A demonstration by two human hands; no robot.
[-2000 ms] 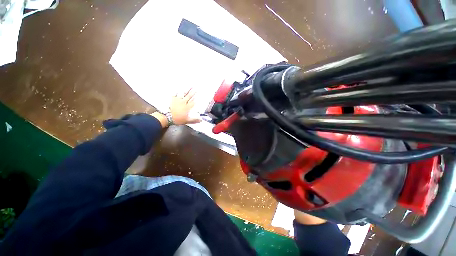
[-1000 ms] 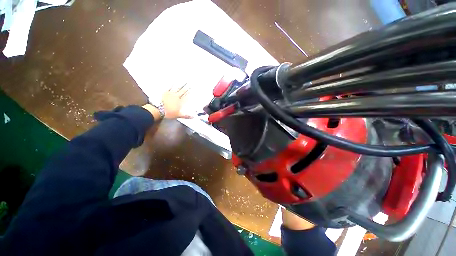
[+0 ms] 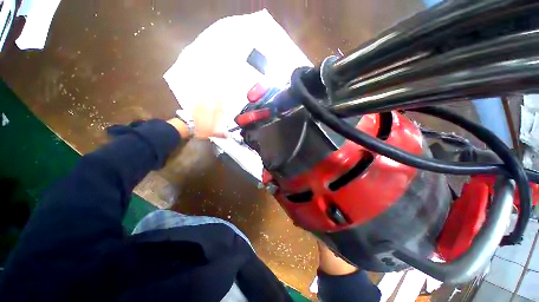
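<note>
The red and black straight-knife cloth cutting machine fills the right half, with dark shiny rods above its motor. Its front stands at the near edge of the white fabric lay. My left hand lies flat on the lay, just left of the machine's small red lever; it is blurred. A dark weight lies on the lay, partly hidden by the machine. Of my right arm only the wrist shows below the motor; the hand is hidden behind the housing.
A black power cable loops around the machine, beside its grey handle. White strips lie at the upper left. More white pieces lie at the bottom right. The brown table has a green side.
The machine has shifted left in view and covers more of the weight. The lay has moved right in view. My left hand has stayed on the lay near the machine's front.
</note>
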